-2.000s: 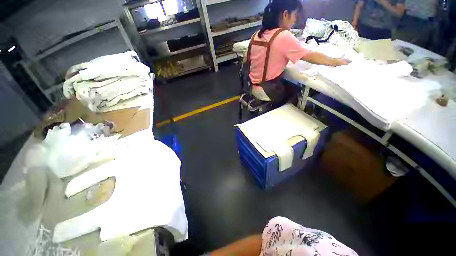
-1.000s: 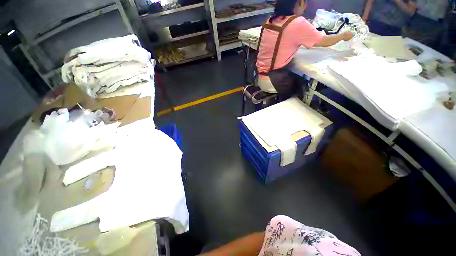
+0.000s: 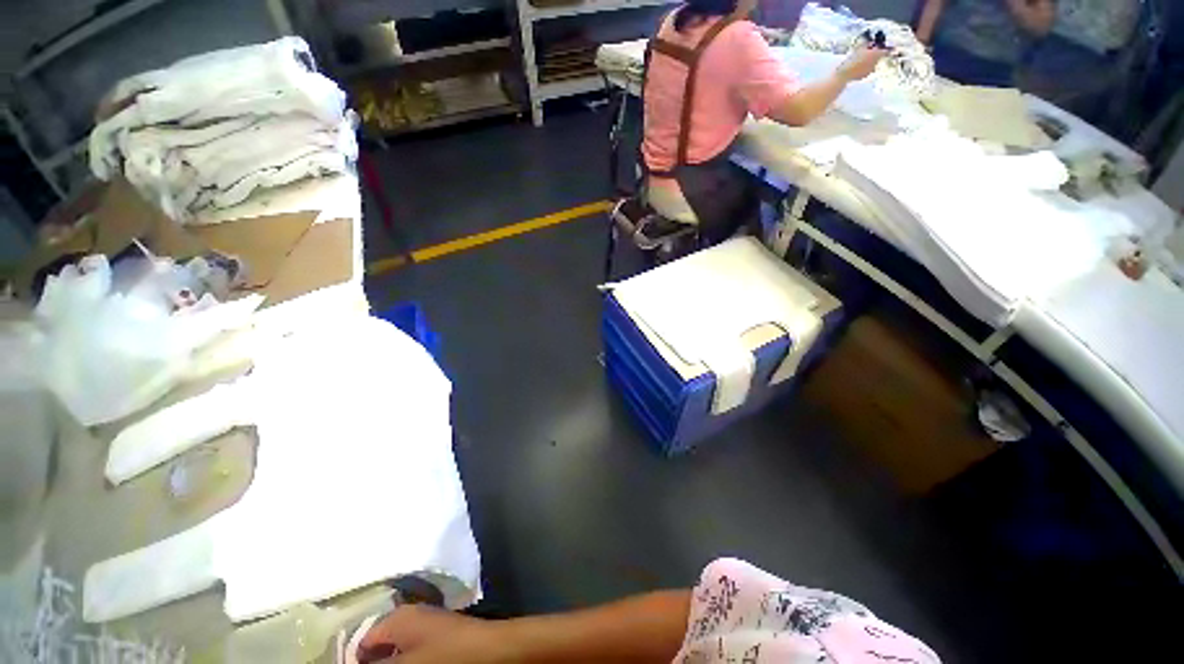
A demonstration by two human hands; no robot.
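White cut panels (image 3: 344,454) lie stacked on the left table, with two long arms around a U-shaped gap. A small pale, shiny round item (image 3: 195,477) lies in the gap. My right hand (image 3: 422,638) is at the bottom edge, beside the panels' near edge and partly cut off. A small white curved piece (image 3: 353,638) shows at its fingertips; whether it is gripped is unclear. A pale yellowish translucent piece (image 3: 279,638) lies left of the hand. Loose white strips (image 3: 78,636) lie at the lower left corner. My left hand is not in view.
Folded white fabric (image 3: 234,130), brown cardboard (image 3: 292,253) and a crumpled plastic bag (image 3: 104,344) are on the left table. A blue crate (image 3: 662,402) bearing beige panels stands on the floor. A person in pink (image 3: 701,104) sits at the right table (image 3: 1117,324); others stand behind.
My right forearm and hand have come into view, reaching left to the panels' near edge. The view has shifted slightly. The seated person's arm has lifted from the table and now holds something small and dark.
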